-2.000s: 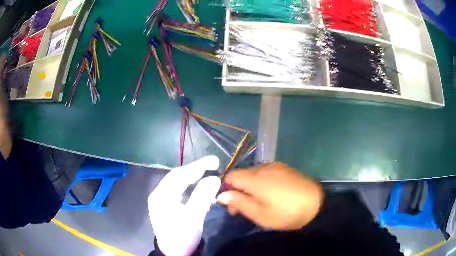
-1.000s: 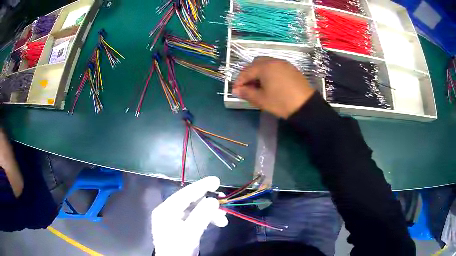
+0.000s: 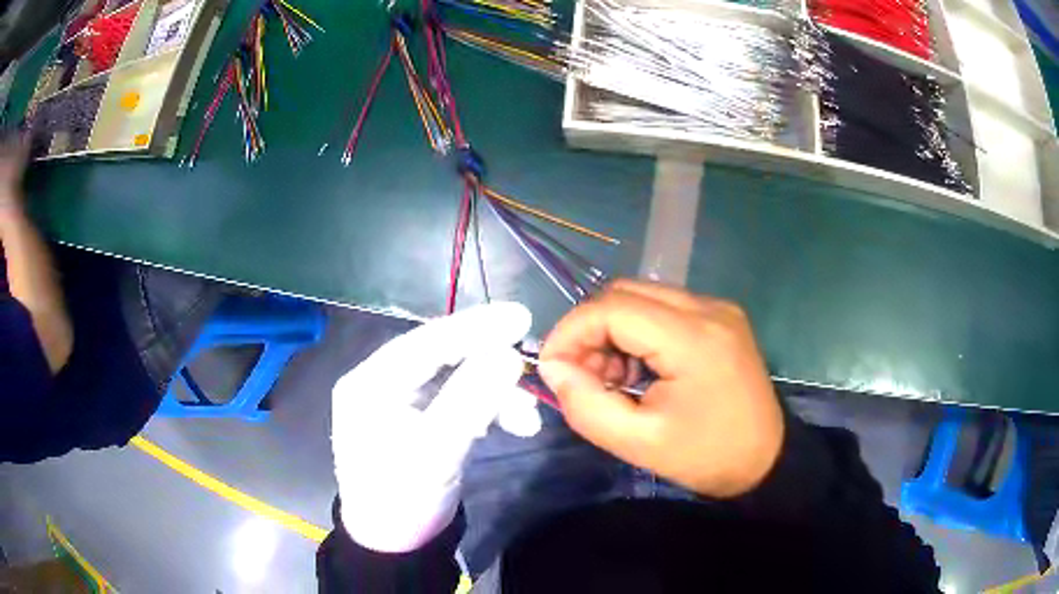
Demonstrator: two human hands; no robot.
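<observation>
My left hand, in a white glove, pinches a part-made wire harness over my lap at the bench edge. Its connector housing is hidden by the fingertips; a little red and dark wire shows between the hands. My right hand, bare, has its fingertips curled close to the left fingertips, pinching a thin wire end at the harness; its colour is unclear. Another wire harness lies on the bench just beyond, its wires fanned towards me. White wires and black wires lie in the compartment tray.
More harnesses lie at the back left of the green bench. The neighbour's tray is at far left, with a person's arm below it. A clear tape strip is stuck to the bench. Blue stools stand beneath.
My right hand has come back from the white wires in the tray to my left hand's fingertips. The left hand still holds the harness. The camera view has shifted, so the bench sits higher.
</observation>
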